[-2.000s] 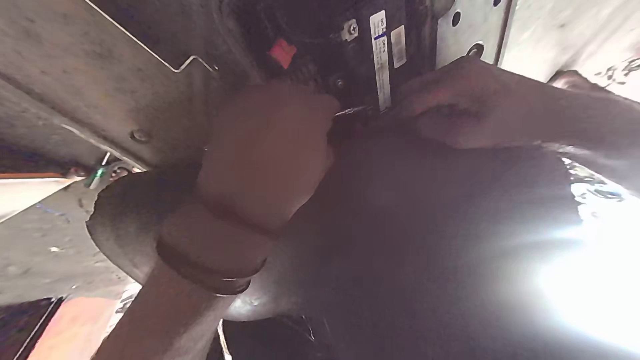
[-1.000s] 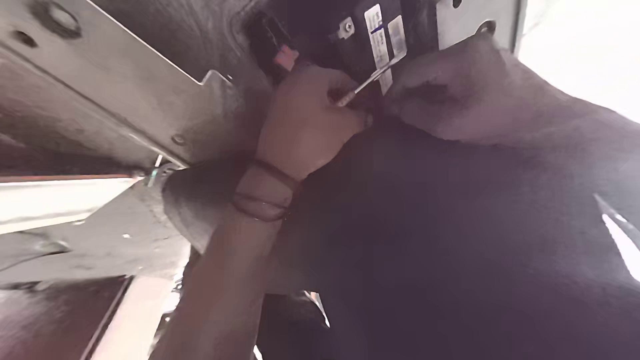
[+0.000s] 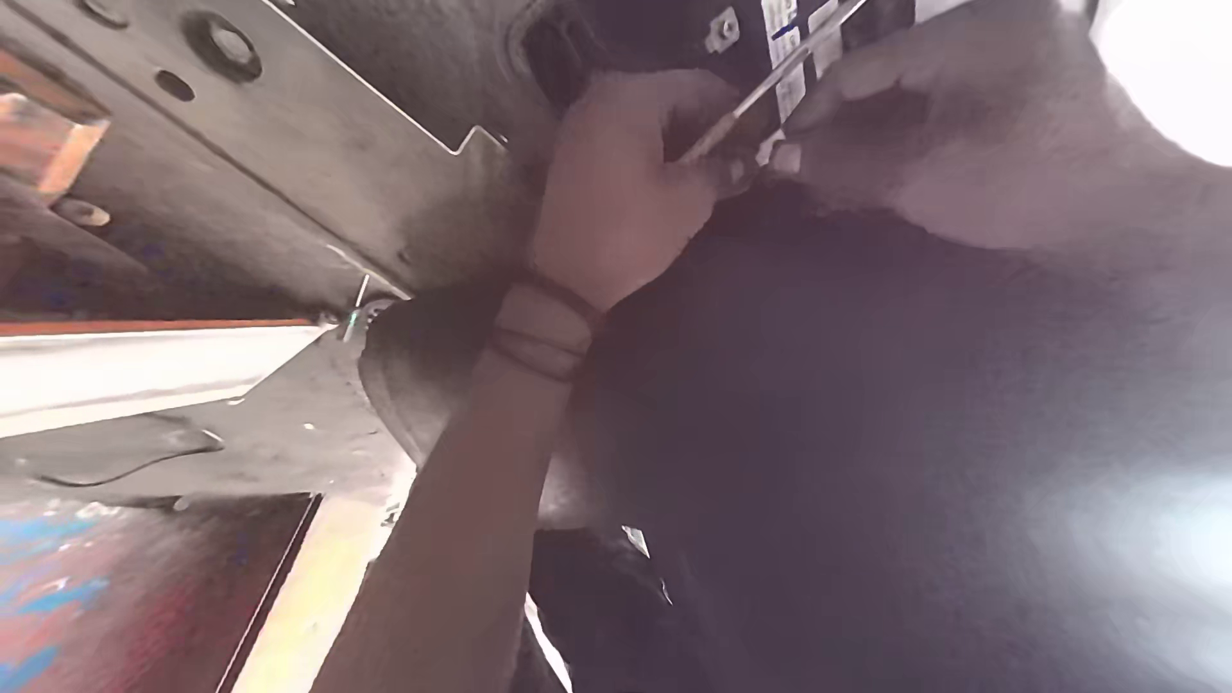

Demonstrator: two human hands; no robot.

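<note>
My left hand (image 3: 630, 183), with thin bands round its wrist, is closed on a slim rod-like piece (image 3: 770, 94) that slants up to the right. Close beside it on the right is my right hand (image 3: 895, 135), its fingers bent and nearly touching the left fingertips. What the right hand holds, if anything, is hidden by blur and shadow. Behind the rod lies a dark housing with a white label strip (image 3: 784, 48) bearing writing. A small metal clip with a screw (image 3: 723, 30) sits on the housing, left of the label.
A large metal panel (image 3: 318, 125) with round holes and a stepped edge runs along the upper left. Dark fabric (image 3: 818, 414) fills the middle and lower right. An orange part (image 3: 58, 144) shows at the far left, above a pale bar (image 3: 144, 371). Bright glare lies at the right.
Two seconds ago no slanting rod showed plainly at my left hand; it shows in the frame one second ago and now. The view has shifted and the hands appear higher.
</note>
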